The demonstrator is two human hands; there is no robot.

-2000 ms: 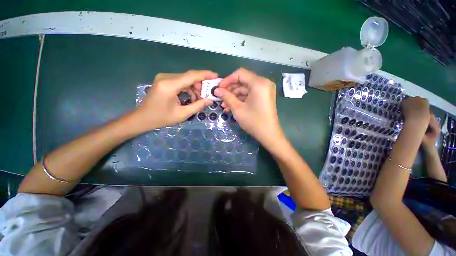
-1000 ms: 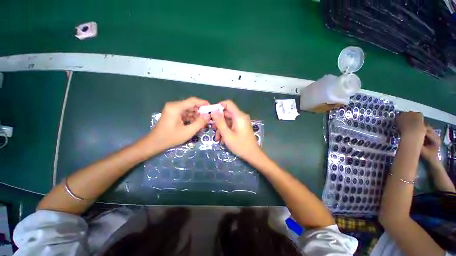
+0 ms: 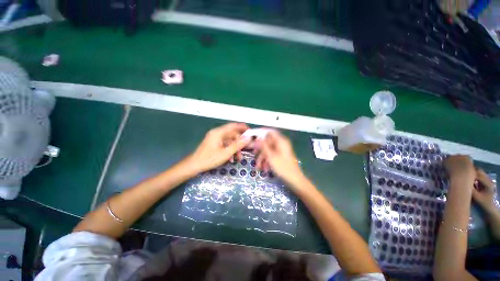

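Observation:
A small white housing (image 3: 254,133) is held up between my two hands, above the far edge of the blister tray. My left hand (image 3: 220,147) grips its left side with thumb and fingers. My right hand (image 3: 278,157) is blurred at its right side; whether its fingers touch the housing or hold a part cannot be told. The clear blister tray (image 3: 241,206) lies on the dark green bench below my hands, with dark discs in its far rows and clear pockets nearer me.
Two housings (image 3: 172,77) lie apart on the green belt beyond the white rail (image 3: 164,103). An open-lidded bottle (image 3: 362,134) and white square (image 3: 324,149) are to the right. A neighbour's arms (image 3: 459,214) are by a fuller tray stack (image 3: 403,208). A fan (image 3: 19,126) is left; black trays (image 3: 422,55) are across.
The view has tilted up and shifted left, bringing in the fan and more belt. My hands still hold the housing together; my right hand is now blurred. Another housing shows on the belt.

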